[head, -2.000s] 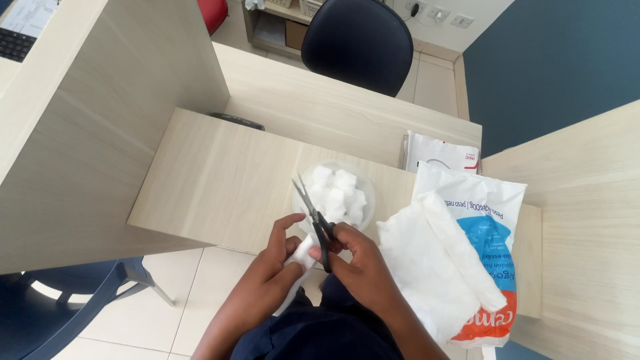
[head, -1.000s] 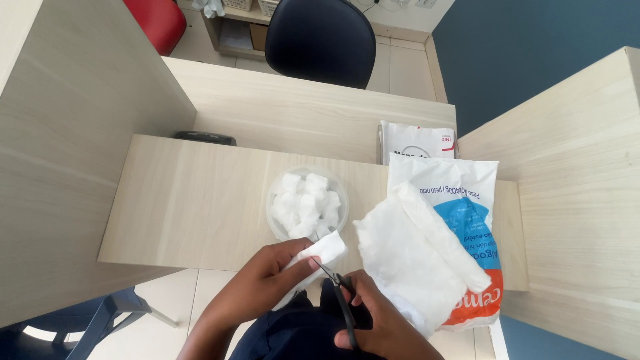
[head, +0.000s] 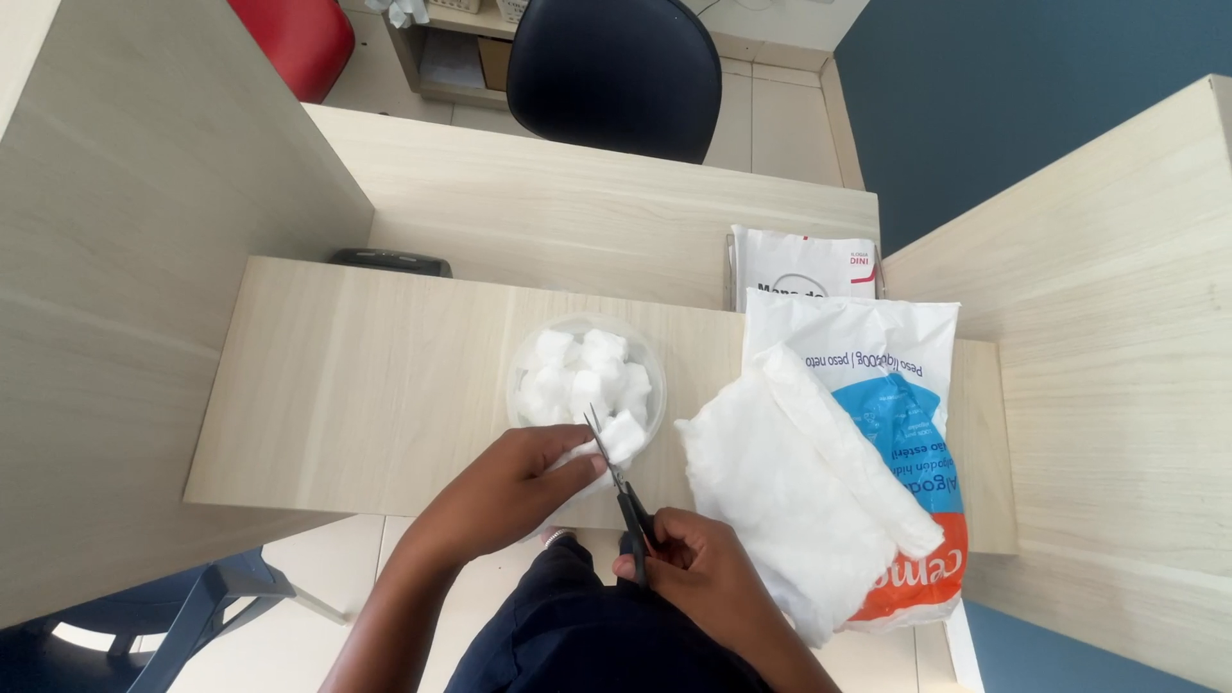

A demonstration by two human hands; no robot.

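Note:
A round translucent plastic tub (head: 657, 385) holds many white cotton pieces (head: 551, 392). At its near rim, my left hand (head: 510, 486) pinches a strip of cotton (head: 577, 481), partly hidden by the fingers. My right hand (head: 698, 573) grips black-handled scissors (head: 637, 525), their narrow blades slightly apart beside my left fingertips and over the tub's near side. To the right, a large sheet of cotton wool (head: 789, 491) lies partly unrolled on a printed plastic cotton bag (head: 847, 332).
Behind the bag stands a holder with printed papers (head: 804, 265). A black object (head: 390, 262) sits behind the raised counter (head: 385, 385). Wooden partitions (head: 183, 192) flank the desk. A dark chair (head: 616, 77) and a red chair (head: 298, 43) are beyond it.
The scissors and both hands have moved up toward the tub, with the blades now over its near side. A second ago the cotton strip's end stuck out past my left fingers.

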